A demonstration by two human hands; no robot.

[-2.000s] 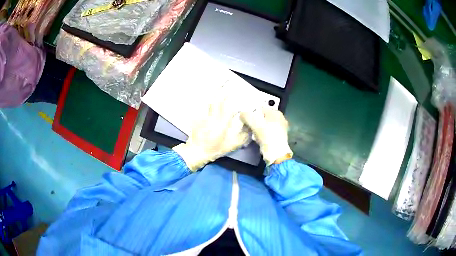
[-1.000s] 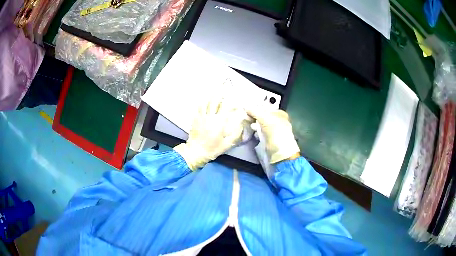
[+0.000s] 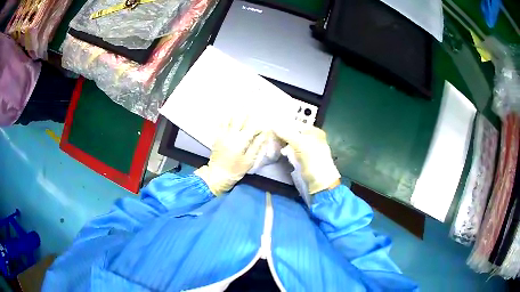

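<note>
A black foam tray [image 3: 169,142] lies in front of me. Its far recess holds a silver tablet unit [image 3: 273,45]. A white sheet [image 3: 211,91] lies slanted over the near part of the tray. Black camera circles [image 3: 307,112] show at its right end. My left hand [image 3: 236,151], in a cream glove, rests on the sheet's lower edge. My right hand [image 3: 311,157], gloved, is beside it with white material between thumb and fingers. The fingertips of both hands meet near crumpled white material; its exact edges are unclear.
An empty-looking black foam tray [image 3: 379,45] lies at upper right. A long white strip [image 3: 446,154] and bagged foam trays [image 3: 496,194] are at right. A bagged watch tray [image 3: 122,63] is upper left, above a red-edged green board [image 3: 108,134]. A pink sleeve [image 3: 17,80] shows at left.
My right hand has moved slightly down and right since the earliest frame, with white material now showing below it. More of the camera circles show. The trays have hardly moved.
</note>
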